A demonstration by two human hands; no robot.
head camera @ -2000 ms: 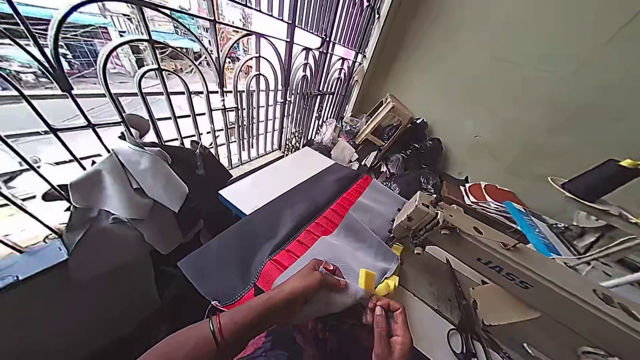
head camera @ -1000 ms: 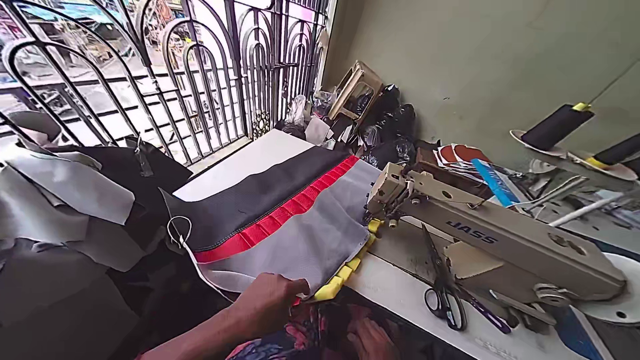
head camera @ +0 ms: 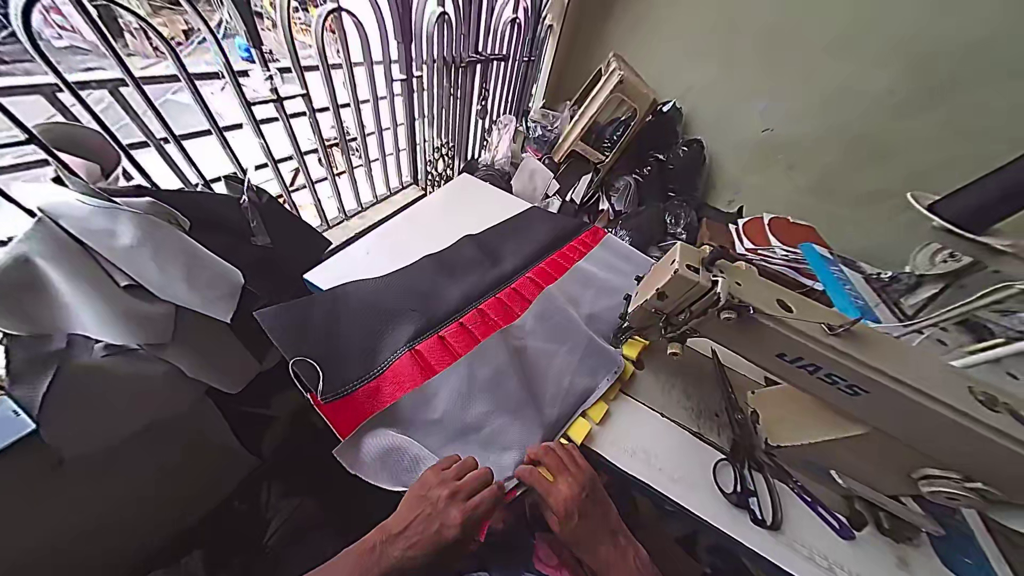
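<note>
A panel of grey, red and dark material lies across the white sewing table (head camera: 688,464). Its red pleated strip (head camera: 448,344) runs between the dark section (head camera: 400,312) and the grey section (head camera: 512,376). Yellow folded pieces (head camera: 578,430) show along the near right edge, which reaches the needle area of the JASS sewing machine (head camera: 784,360). My left hand (head camera: 448,500) pinches the grey material's near edge. Close beside it, my right hand (head camera: 572,488) grips the same edge, with a bit of yellow between the fingers. The part under my fingers is hidden.
Black-handled scissors (head camera: 748,472) and a purple-handled tool (head camera: 816,500) lie by the machine. Grey material scraps (head camera: 112,272) are heaped at left before the metal window grille (head camera: 344,120). A plastic stool (head camera: 608,112) and black bags (head camera: 668,172) stand behind the table.
The yellow pieces were bunched at my hands; now they line the edge toward the machine. My right hand, low in the lap a second ago, is now at the edge beside my left.
</note>
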